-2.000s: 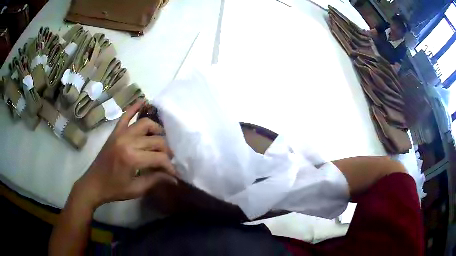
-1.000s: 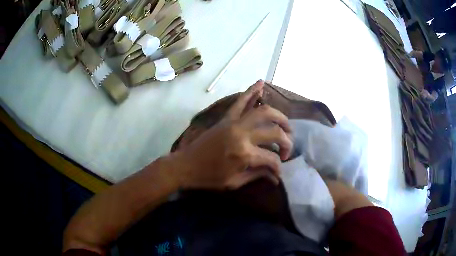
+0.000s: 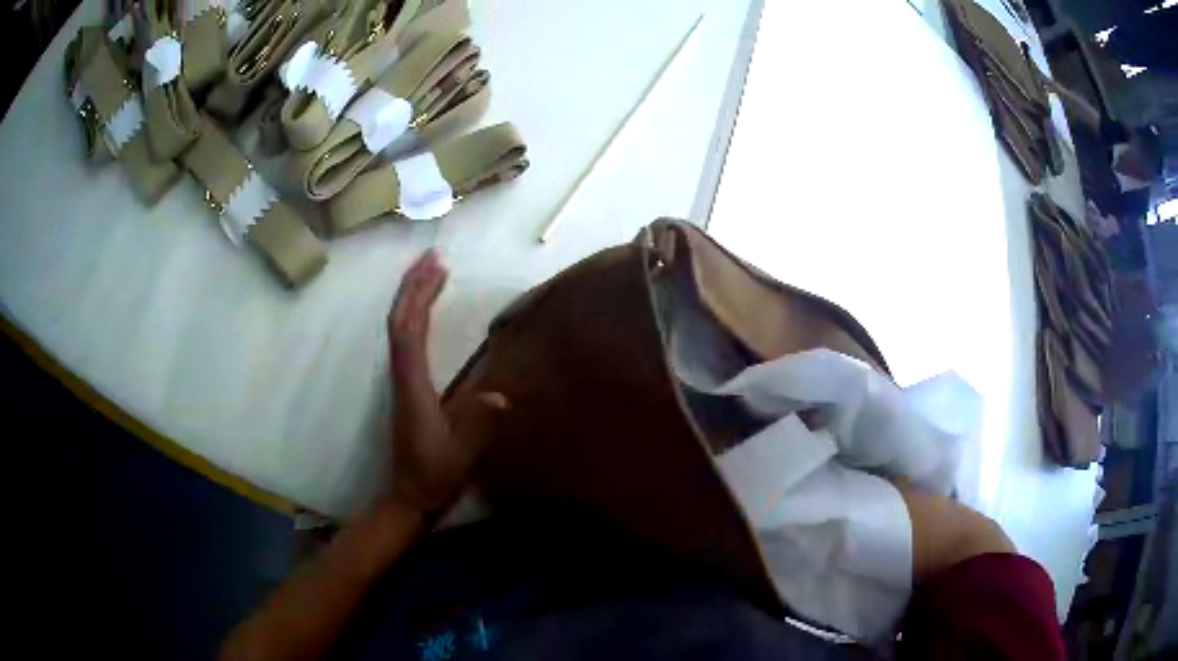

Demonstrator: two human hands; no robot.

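Note:
A brown handbag (image 3: pixel 581 375) lies tilted against my body at the table's front edge, its mouth open to the right. White stuffing tissue (image 3: pixel 840 497) is crumpled in the mouth and bulges out over its right side. My left hand (image 3: pixel 439 400) is at the bag's left side, fingers apart, thumb near the brown outer face; it grips nothing. My right forearm reaches in from the right, and my right hand is hidden behind the tissue and in the bag mouth.
Tan shoulder straps (image 3: pixel 368 142) with white wraps are piled at the upper left. A thin pale stick (image 3: pixel 620 129) lies left of the bright white tissue stack (image 3: pixel 853 168). Flat brown unfilled bags (image 3: pixel 1070 336) lie along the right edge of the table.
My left hand has left the bag's mouth and moved left to its side, opening. The bag's mouth shows wider, with tissue inside. Since two seconds ago, the view has shifted.

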